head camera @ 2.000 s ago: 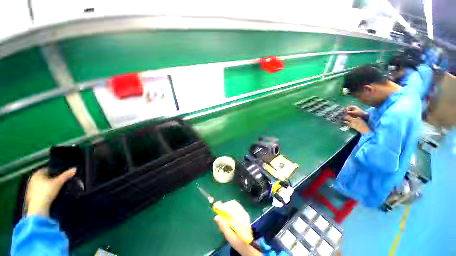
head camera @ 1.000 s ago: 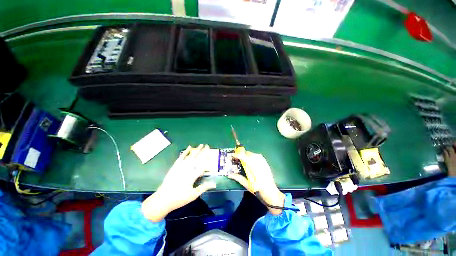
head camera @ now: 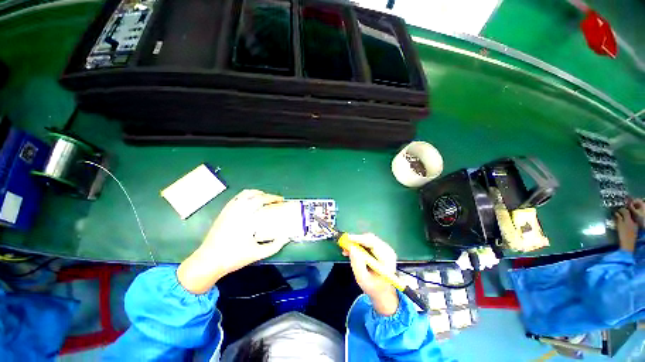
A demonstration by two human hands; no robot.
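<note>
A phone unit (head camera: 318,219) lies board side up near the bench's front edge, its patterned circuit board showing at the right end. My left hand (head camera: 247,230) grips its left part and hides much of it. My right hand (head camera: 373,265) holds a soldering iron (head camera: 364,256) by its yellow handle. The iron's thin metal tip points up and left over the circuit board; I cannot tell whether it touches. The iron's dark cord runs off to the right.
Stacked black foam trays (head camera: 269,113) holding phone units stand at the back. A solder spool (head camera: 62,157) and pale pad (head camera: 194,191) are left. A parts pot (head camera: 417,164), black iron holder (head camera: 498,187) and yellow sponge (head camera: 529,230) are right. A person's hands (head camera: 627,223) show far right.
My right hand has drawn back down and right, and the iron's tip has come down over the board. The board end of the phone unit is more exposed. The view has shifted slightly.
</note>
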